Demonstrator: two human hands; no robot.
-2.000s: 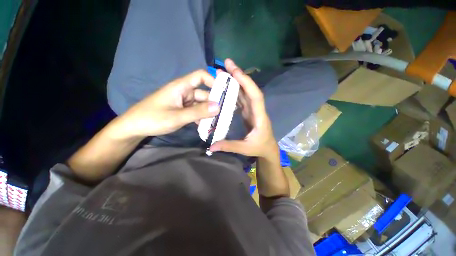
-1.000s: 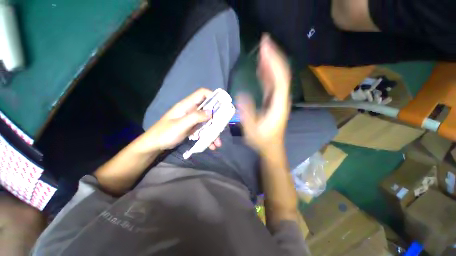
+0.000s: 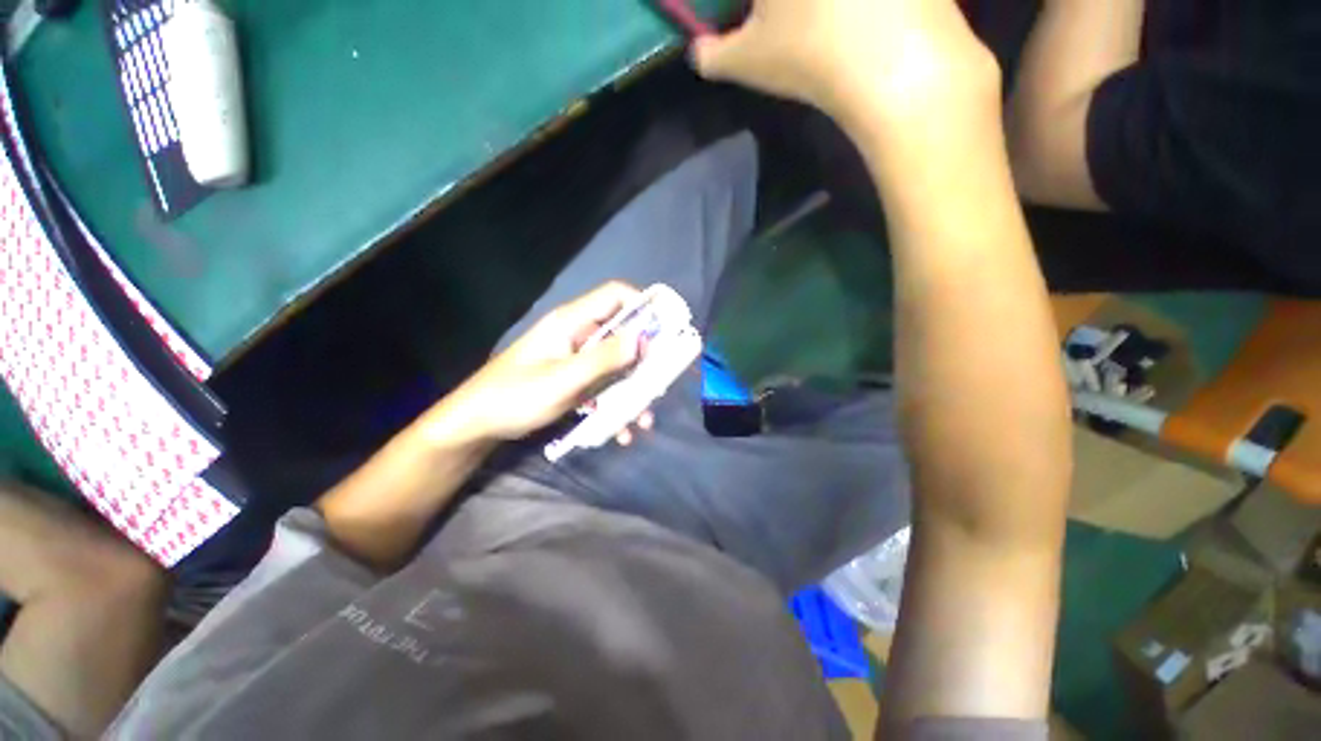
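My left hand holds a white elongated device housing over my lap, tilted, with its narrow tip pointing down and left. The fingers cover part of the housing, and its inner details are washed out. My right hand is at the top edge of the picture, over the bench edge, and is partly cut off. Its thumb is beside a red handle that also runs out of the picture. Whether the fingers are closed on the handle does not show.
A white unit lies by a dark striped piece on the green bench. Sheets with red-pink marks are at left, near a person's arm. Another person's arm is at upper right. An orange chair and cardboard boxes are at right.
My right hand has left the housing and moved up to the bench edge. My left hand still holds the housing. The view has shifted, showing more of the bench.
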